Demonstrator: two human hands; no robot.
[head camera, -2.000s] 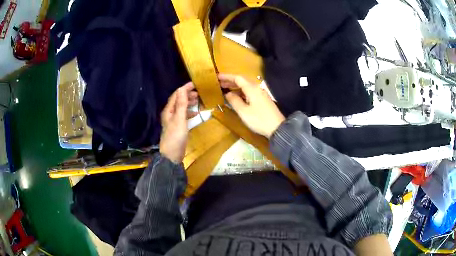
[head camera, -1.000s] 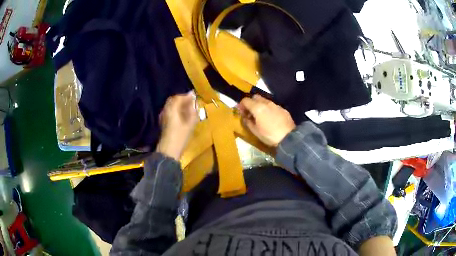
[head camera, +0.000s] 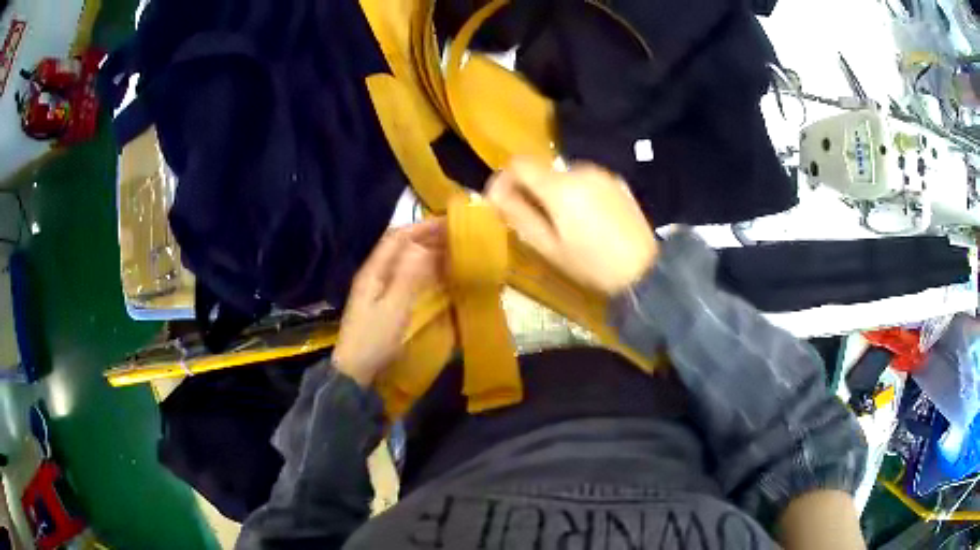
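Note:
Mustard strips (head camera: 484, 312) lie crossed in front of me, with one short strip hanging down over the table's front edge between my hands. More mustard strips (head camera: 500, 107) curl in a loose bundle at the top centre. My left hand (head camera: 392, 292) is at the left side of the hanging strip, fingers bent against its upper part. My right hand (head camera: 580, 223) is blurred, at the strip's upper right. The fingertips of both hands are partly hidden, so their exact hold is unclear.
Navy garment pieces (head camera: 274, 161) pile at the left. Black garment panels (head camera: 677, 118) with a small white label lie at the upper right. A black band (head camera: 849, 271) lies along the right table edge, below the white sewing machine (head camera: 860, 156).
The long strip held upright between my hands has gone down to hang toward me. Since one second ago, my right hand has risen slightly and my left hand has moved closer to the strip.

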